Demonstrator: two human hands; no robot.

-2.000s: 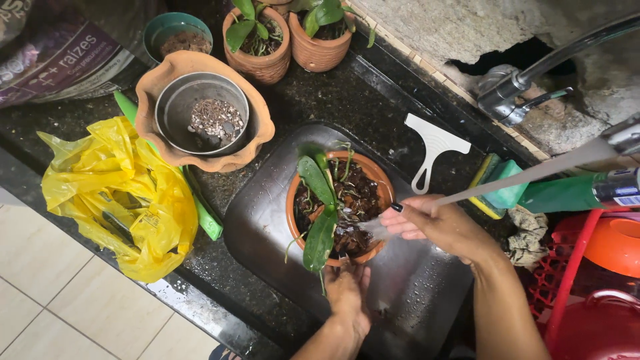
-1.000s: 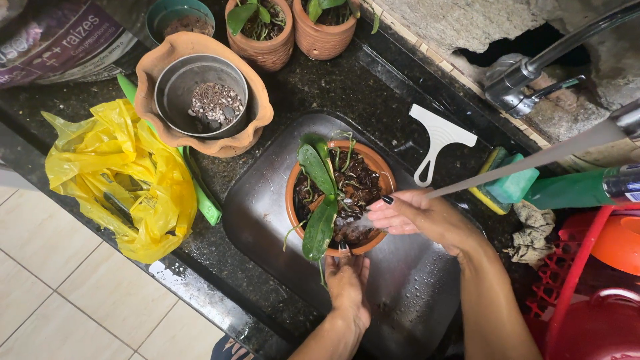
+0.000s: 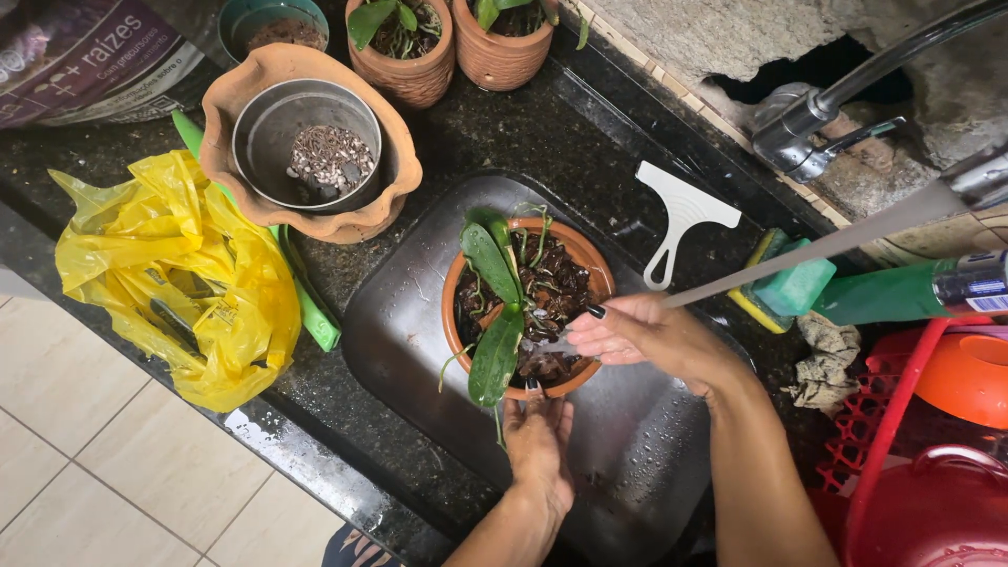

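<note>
An orchid [image 3: 494, 287] with broad green leaves grows in a round terracotta-coloured pot [image 3: 596, 264], which stands in the metal sink [image 3: 630, 465]. My left hand [image 3: 539, 445] grips the near rim of this pot, thumb over the edge. Cupped above the pot's right side, my right hand [image 3: 642, 335] holds nothing. A stream of water [image 3: 819, 244] from the faucet spout [image 3: 980, 177] meets my right hand and runs off onto the dark bark around the roots.
Left of the sink are a yellow plastic bag [image 3: 181, 276], a green-handled tool [image 3: 319, 323] and a scalloped clay pot [image 3: 402, 169] holding a grey pot [image 3: 374, 130]. A white squeegee [image 3: 683, 213], sponge [image 3: 760, 299], green bottle [image 3: 882, 295] and red dish rack [image 3: 890, 425] lie to the right.
My right hand has shifted slightly over the pot since the earliest frame, with water still running off it. My left hand has stayed at the pot's near rim.
</note>
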